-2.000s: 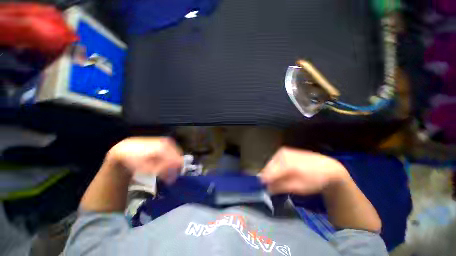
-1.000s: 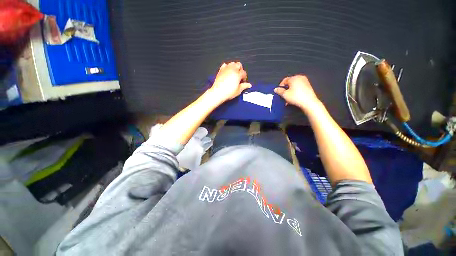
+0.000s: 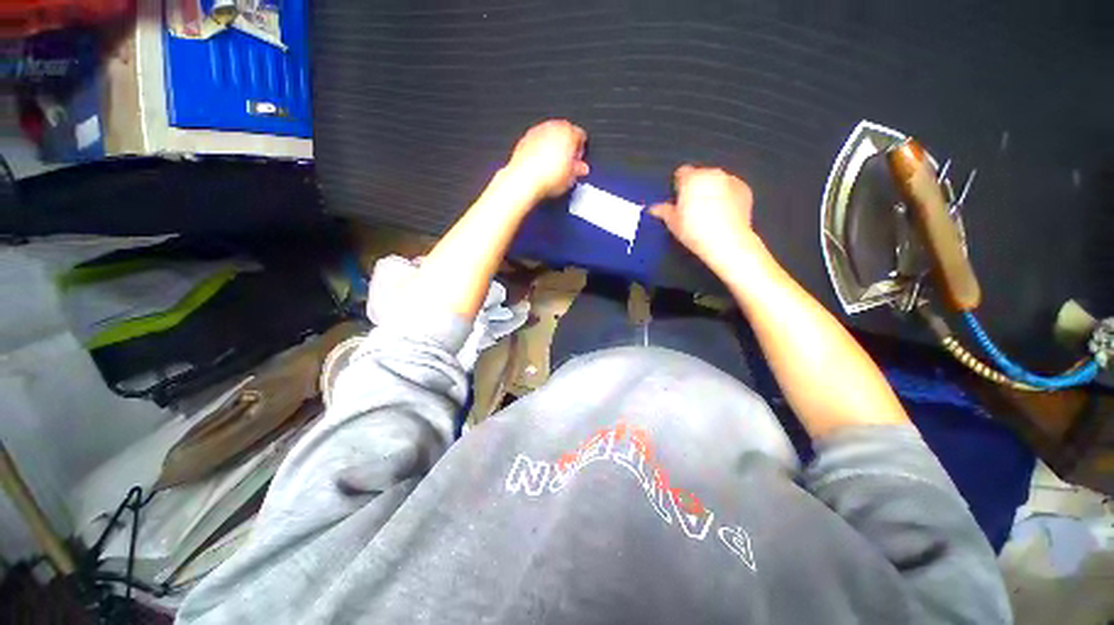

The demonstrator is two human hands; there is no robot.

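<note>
A blue garment piece (image 3: 584, 244) lies at the near edge of the black ribbed table (image 3: 586, 73). A small white patch (image 3: 605, 211) lies on it between my hands. My left hand (image 3: 550, 156) has its fingers closed at the piece's upper left, beside the patch. My right hand (image 3: 706, 210) pinches the piece at its right side, beside the patch. The steam iron (image 3: 873, 226) with its wooden handle rests on the table to the right, touched by neither hand.
A blue-fronted box (image 3: 238, 73) stands at the upper left with a red bag (image 3: 61, 15). A blue hose (image 3: 1020, 360) runs from the iron to the right edge. Blue cloth (image 3: 977, 452) hangs below the table at right. Papers and brown cloth (image 3: 232, 427) lie at lower left.
The hands have gone from holding the blue piece near my body to laying it on the table edge. Since one second ago, piece and patch have turned slightly; the view has shifted.
</note>
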